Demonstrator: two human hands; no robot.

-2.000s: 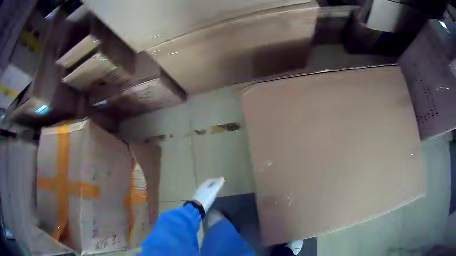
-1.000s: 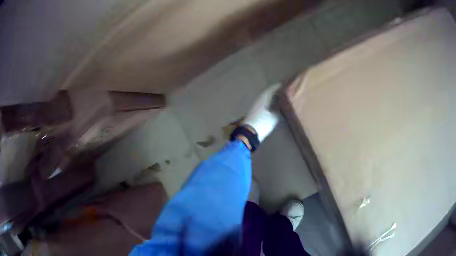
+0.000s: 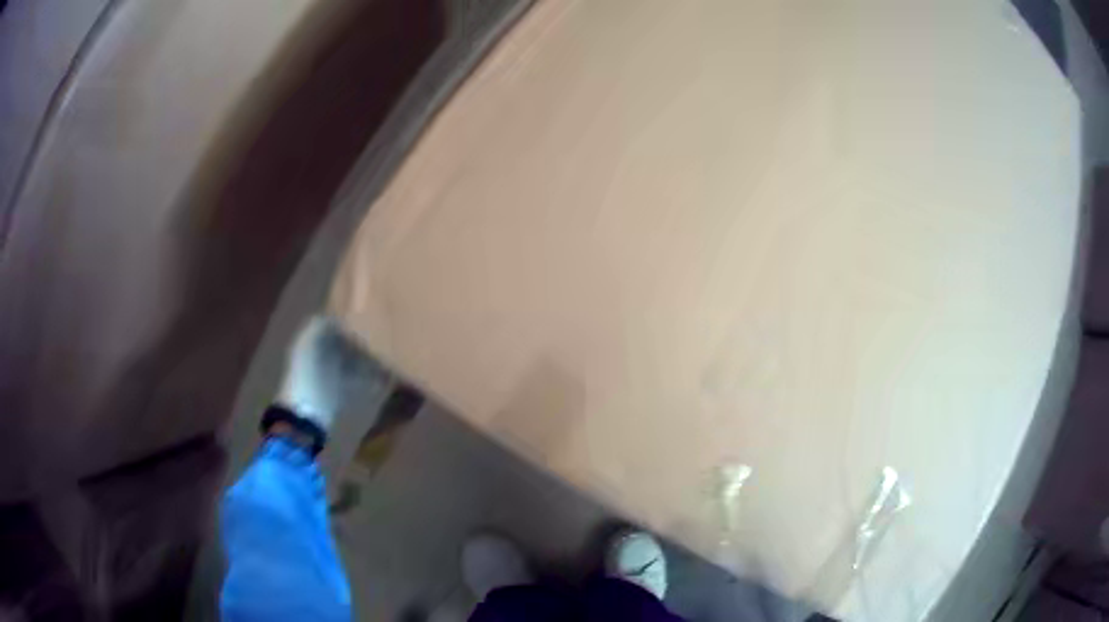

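Note:
A large brown carton [image 3: 705,255] fills the middle and right of the view, its broad plain face up, with shiny clear tape strips near its lower edge. My left hand [image 3: 319,371], in a white glove with a dark band at the wrist and a blue sleeve, is at the carton's left corner. The hand is blurred and its fingers are partly hidden at the carton's edge, so its grip is unclear. My right hand is not in view.
Another large carton [image 3: 122,231] stands along the left. Below the big carton is the grey floor [image 3: 450,486] with worn yellow marking. My shoes [image 3: 636,561] show at the bottom. Brown cartons [image 3: 1070,450] stand at the right edge.
The view has swung right and closer to the large carton, which now fills more of the picture. My left hand has stayed at its corner since one second ago; before that it was away from it.

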